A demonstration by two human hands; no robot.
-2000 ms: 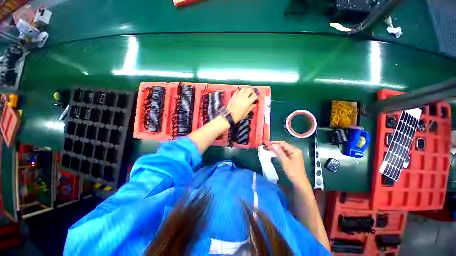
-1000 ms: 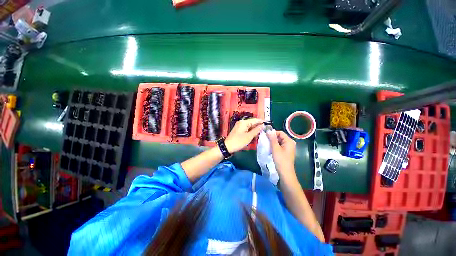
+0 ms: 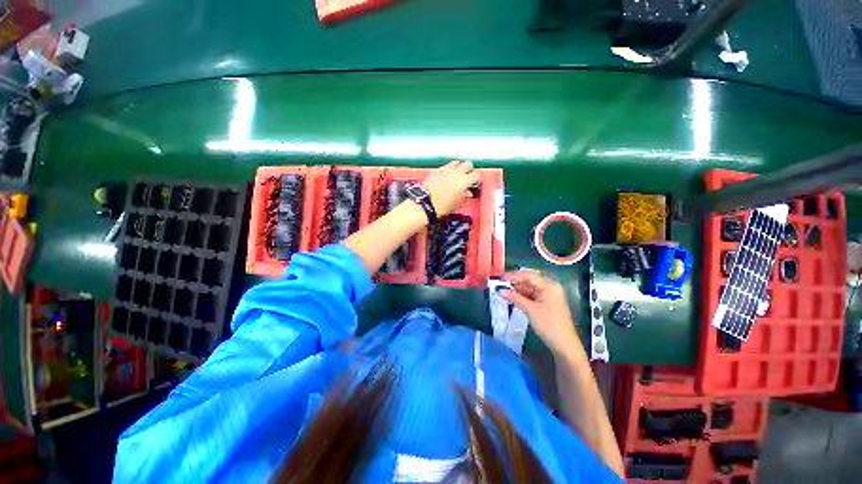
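Note:
A coral parts tray (image 3: 370, 174) lies in front of me with rows of black and silver square modules (image 3: 454, 249) in its compartments. My left hand (image 3: 450, 187) reaches into the back of the right-hand compartment, its fingers at a dark module there; whether it grips the module cannot be told. My right hand (image 3: 537, 298) is just off the tray's near right corner and pinches a white adhesive strip (image 3: 508, 326), which hangs down towards my smock.
To the right are a tape roll (image 3: 562, 237), a punched strip (image 3: 597, 317), a yellow tangle in a box (image 3: 643, 217), a blue container (image 3: 670, 271), a loose module (image 3: 623, 313) and a red-orange pocket tray (image 3: 777, 350). A black pocket tray (image 3: 176, 265) lies left.
My left hand has moved from the strip by my right hand back into the tray's right compartment. My right hand has moved slightly lower with the strip. More modules now show in that compartment.

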